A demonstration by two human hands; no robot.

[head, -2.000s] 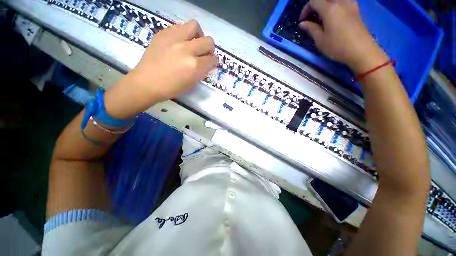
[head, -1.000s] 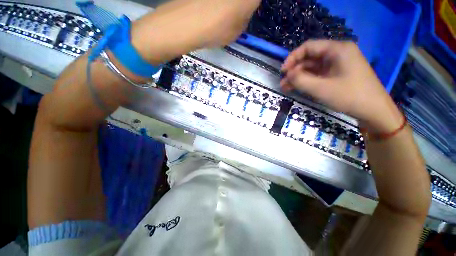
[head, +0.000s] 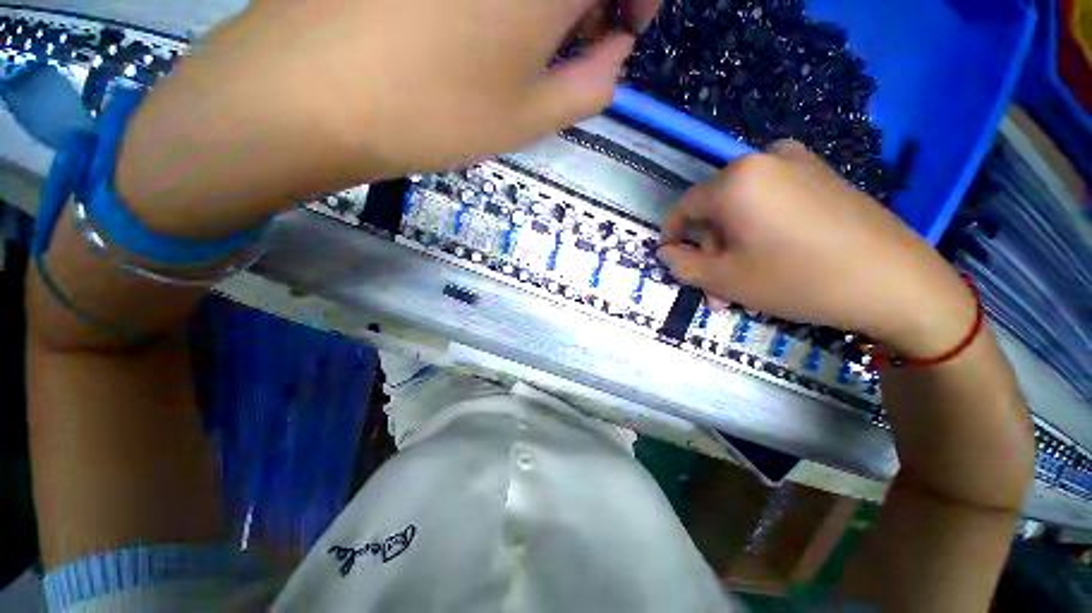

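The circuit board panel [head: 539, 246], crowded with black, silver and blue parts, lies in the metal rail. My right hand [head: 796, 240] is over the panel's right end, thumb and fingers pinched close to the board. Any part between them is too small to make out. My left hand [head: 491, 72] is at the near left edge of the blue parts bin [head: 958, 108], fingers bent, partly cut off by the top edge. Dark shapes show between its fingers; whether it holds them is unclear. Loose black parts [head: 766, 78] are heaped in the bin.
Black dividers [head: 386, 206] stand between panels. A dark toothed strip [head: 623, 156] lies between bin and boards. A small black part [head: 460, 293] lies on the near rail [head: 539, 321]. Clear bluish tubes [head: 1030, 287] are at right. A dark flat object [head: 757, 455] lies under the rail edge.
My left hand moved from over the boards up to the bin. My right hand left the bin and came down over the panel. The camera view has shifted slightly.
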